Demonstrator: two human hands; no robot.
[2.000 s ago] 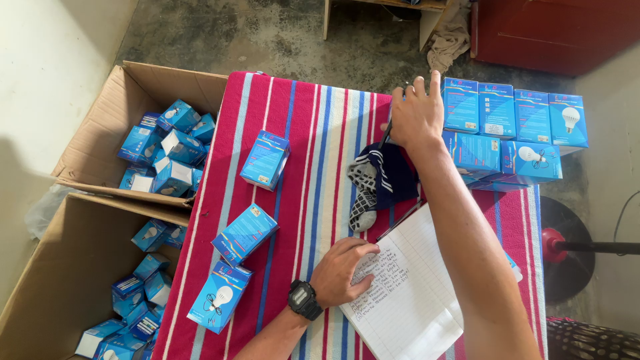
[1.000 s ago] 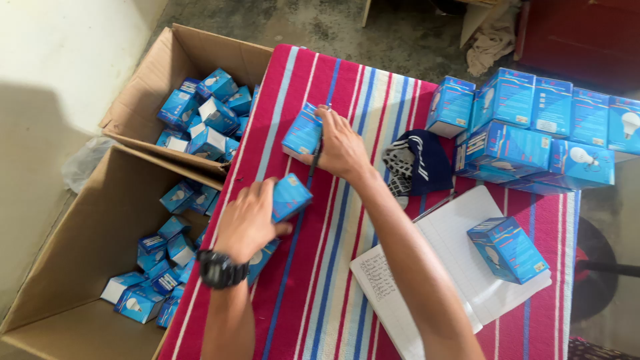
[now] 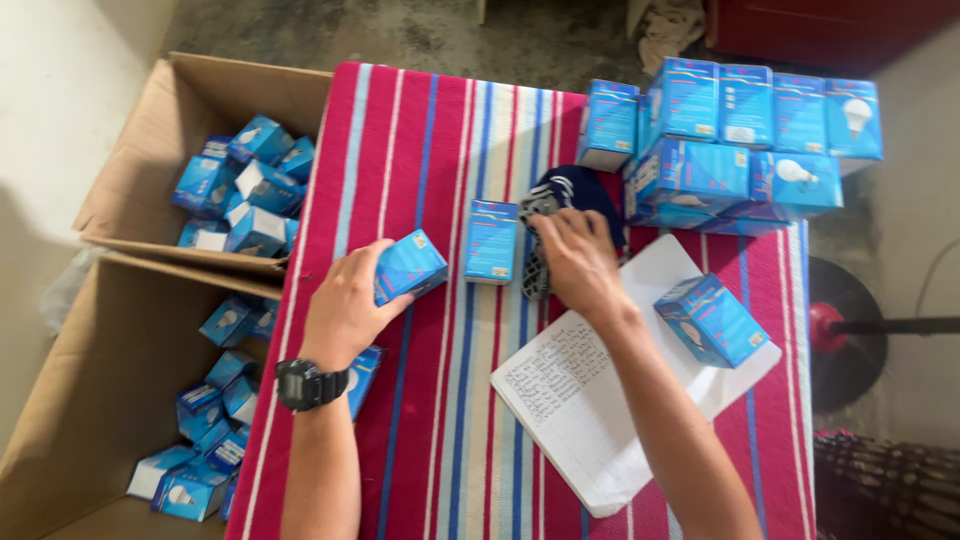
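My left hand (image 3: 349, 300), with a black wristwatch, grips a blue light-bulb box (image 3: 410, 268) over the striped cloth. Partly behind that wrist lies another bulb box (image 3: 364, 381). My right hand (image 3: 576, 255) is on a dark blue cap (image 3: 592, 196) and a grey-and-black patterned fabric (image 3: 535, 274); its fingertips are partly hidden. One bulb box (image 3: 490, 244) stands between my hands. An open notebook (image 3: 577, 420) with handwriting lies below my right hand, and a bulb box (image 3: 712, 321) rests on its right page. Stacked bulb boxes (image 3: 690, 176) fill the table's far right corner.
Two open cardboard cartons (image 3: 120, 176) (image 3: 67, 360) holding loose bulb boxes stand against the table's left side. A fan-like black disc with a red hub (image 3: 825, 328) is beyond the right edge. A red piece of furniture (image 3: 825, 30) stands at the back right.
My right hand has moved right, from a bulb box to the cap and patterned fabric. That box now stands further right, near the cap. My left hand still holds a box.
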